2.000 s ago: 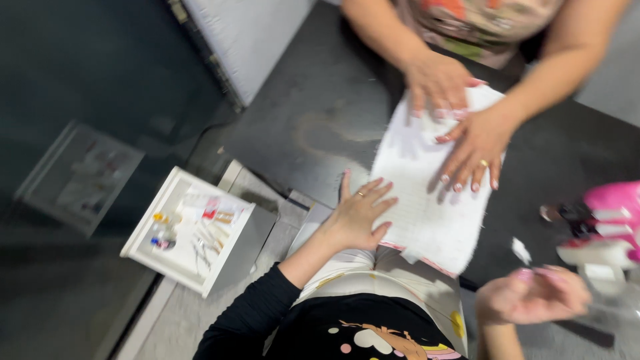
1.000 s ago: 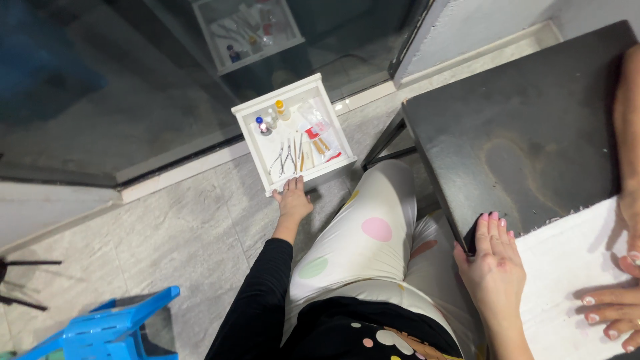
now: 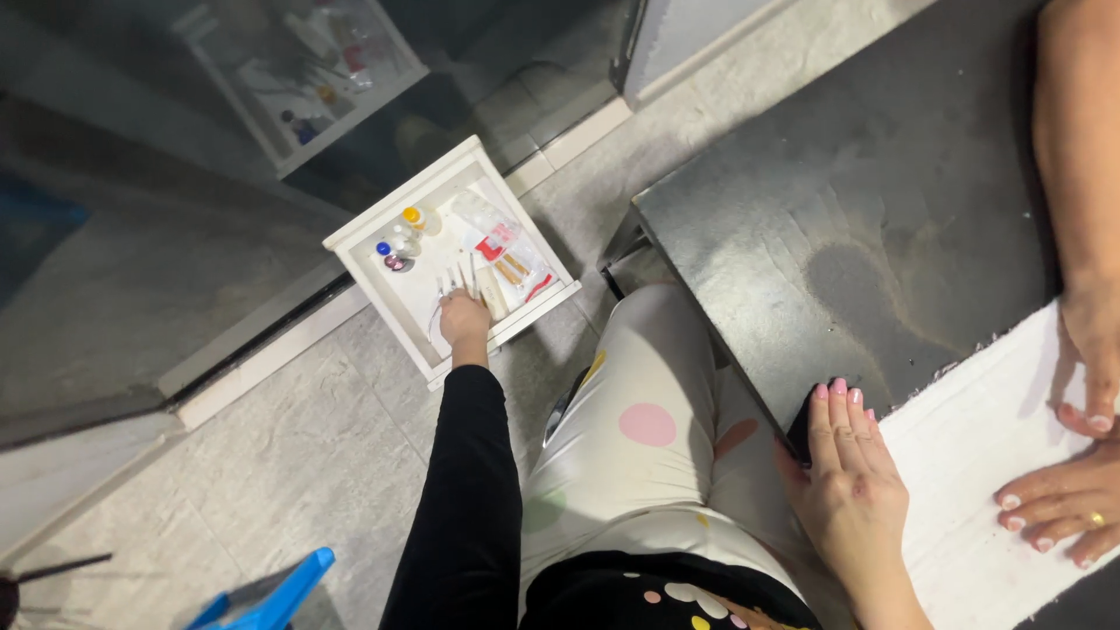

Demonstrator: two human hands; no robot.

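Note:
My left hand [image 3: 464, 324] reaches down into an open white drawer [image 3: 389, 331], its fingers among several metal tools [image 3: 452, 278]; whether it grips one is hidden. Right of it in the drawer lie a pale flat tool [image 3: 493, 293] and a clear plastic packet [image 3: 512, 254] with orange sticks. Small bottles, one with a yellow cap [image 3: 413, 214] and one with a blue cap [image 3: 383, 248], stand at the drawer's far left. My right hand [image 3: 853, 490] rests flat on the corner of the black table [image 3: 761, 236], fingers together, beside a white towel [image 3: 954, 455].
Another person's hands [image 3: 1072, 499] lie on the towel at the right. A dark glossy panel [image 3: 219, 175] behind the drawer reflects it. A blue plastic stool [image 3: 280, 595] is partly in view on the tiled floor at lower left. My legs are between drawer and table.
My left hand has moved from the towel to the drawer's near edge and then in among the tools. My right hand has come to the table's corner. The view has swung left.

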